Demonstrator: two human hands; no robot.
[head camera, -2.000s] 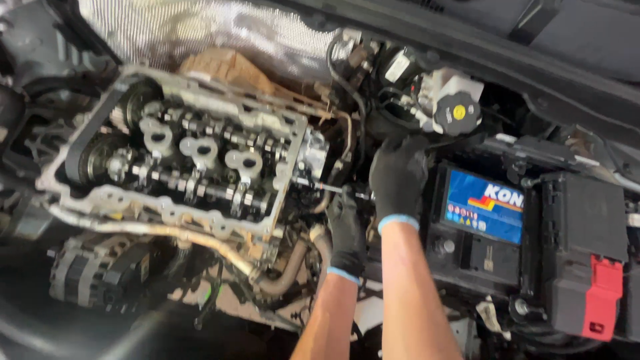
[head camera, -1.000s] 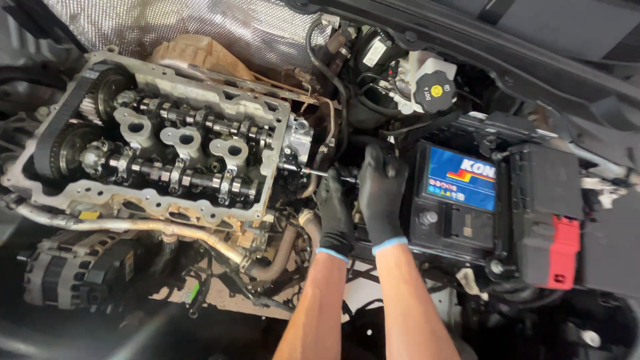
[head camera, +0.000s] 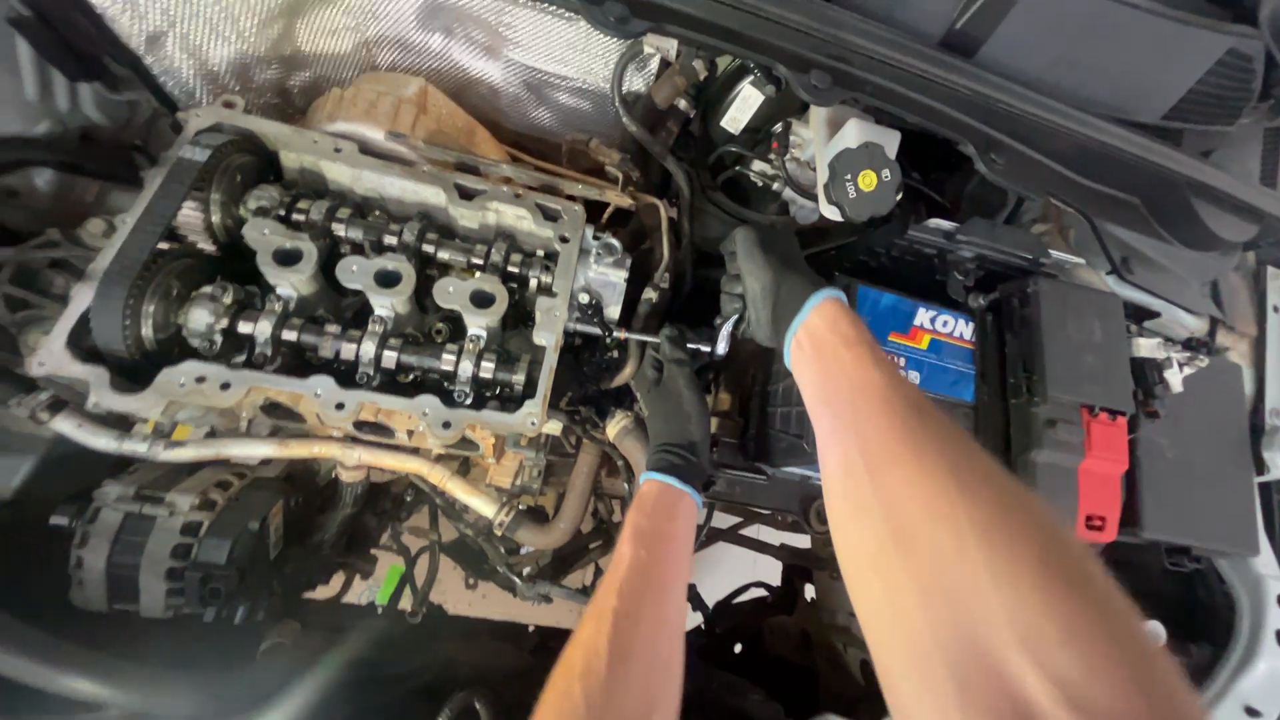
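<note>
Both hands wear black gloves with blue cuffs. A ratchet (head camera: 727, 336) with a thin steel extension bar (head camera: 640, 337) lies nearly level, its far end at the right end of the open cylinder head (head camera: 560, 330), beside a silver metal housing (head camera: 602, 275). My left hand (head camera: 675, 405) is closed around the extension near the ratchet head. Just above and right of the ratchet, my right hand (head camera: 765, 285) has its fingers curled at the handle; most of the handle is hidden behind it. Two camshafts (head camera: 400, 350) show inside the head.
A car battery (head camera: 915, 340) stands right of my right hand, beside a black fuse box (head camera: 1070, 345) with a red cover (head camera: 1102, 475). Above sits a brake fluid reservoir cap (head camera: 865, 182). An alternator (head camera: 170, 540) is at lower left, and a metal coolant pipe (head camera: 300, 452) runs below the head.
My right hand has moved up and away from my left hand, and the ratchet's shiny head now shows between them. My left hand stays on the extension. The view has shifted somewhat.
</note>
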